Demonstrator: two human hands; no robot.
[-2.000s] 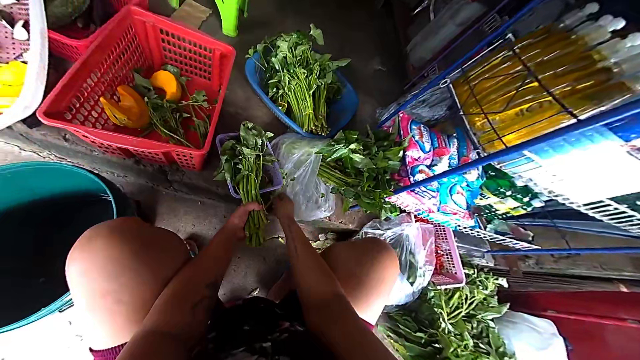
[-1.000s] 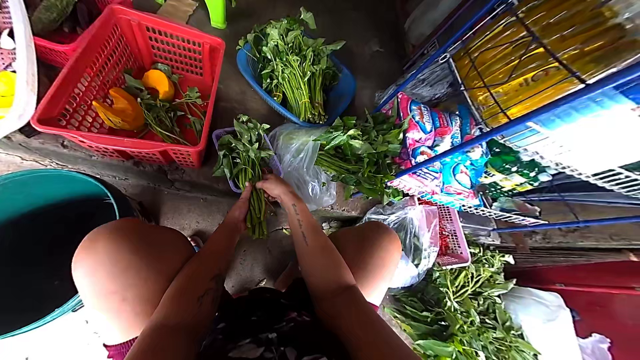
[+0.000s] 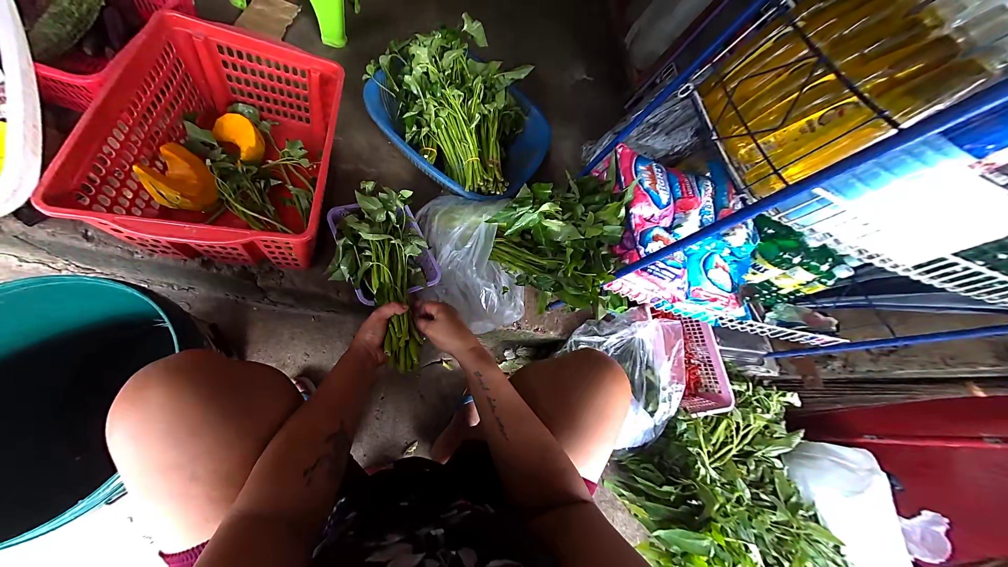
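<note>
A bunch of leafy green stems [image 3: 386,260] lies with its leaves over a small purple plastic basket [image 3: 431,268], its stem ends toward me. My left hand [image 3: 376,332] is closed around the left side of the stems. On their right side, the fingers of my right hand [image 3: 442,324] pinch the same bunch. Just right of the basket lies a clear plastic bag [image 3: 472,264], beside a pile of leafy greens [image 3: 563,236]. Behind them a blue plastic basket [image 3: 531,146] holds more bundled greens [image 3: 465,118].
A red plastic crate [image 3: 189,236] with cut squash [image 3: 185,177] stands at the upper left, a teal tub [image 3: 157,307] below it. On the right are a blue wire rack [image 3: 709,236] with bottles and packets, a pink basket [image 3: 713,378], a bagged bundle [image 3: 646,370] and loose greens [image 3: 724,480].
Both hands stay at the stems of the bunch. My right hand, over the upper stems a second ago, is now at their right side, lower down.
</note>
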